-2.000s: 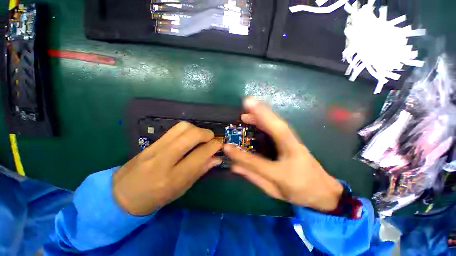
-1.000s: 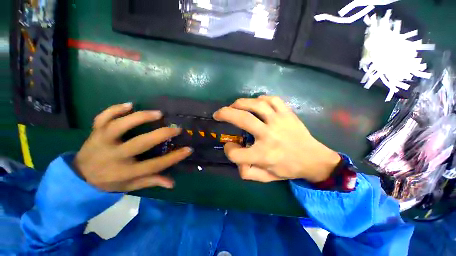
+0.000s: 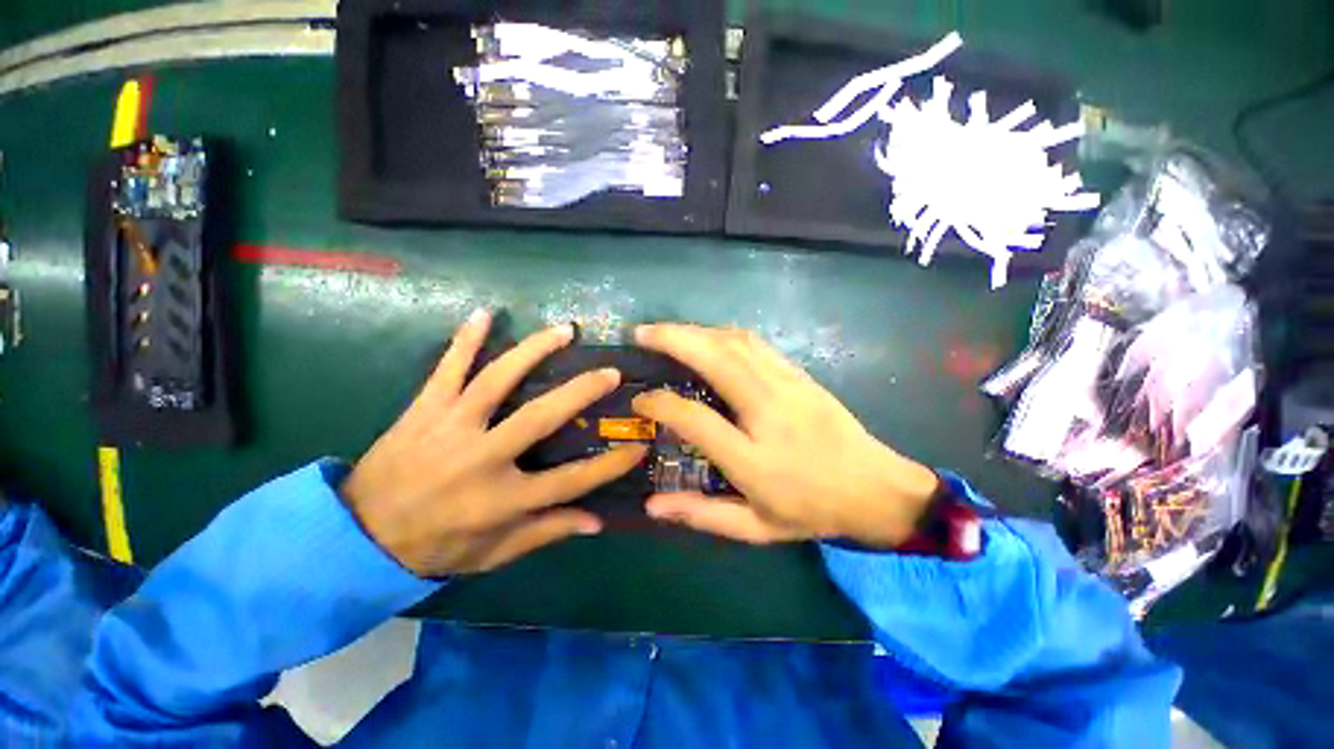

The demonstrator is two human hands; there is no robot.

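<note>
A dark phone body (image 3: 603,404) lies across the view in front of me, mostly hidden under my hands. An orange flex (image 3: 626,429) shows between my fingers, beside the main board (image 3: 682,465) at the phone's right end. My left hand (image 3: 476,461) lies over the left part with its fingers spread. My right hand (image 3: 790,439) rests over the right end, its fingers apart around the board. The fingertips of both hands are close together near the orange flex. The phone's left end is hidden.
Another phone body (image 3: 161,307) lies on a black foam holder at the left. A flex cable tray (image 3: 410,139) and a strip tray (image 3: 812,190) with white strips (image 3: 973,173) are at the back. Clear plastic bags (image 3: 1148,351) are heaped at the right. Red tape (image 3: 315,261) marks the bench.
The view has shifted, showing more of the trays and left phone. My left hand has moved right, over the phone, close to my right hand. My right hand's fingers have spread.
</note>
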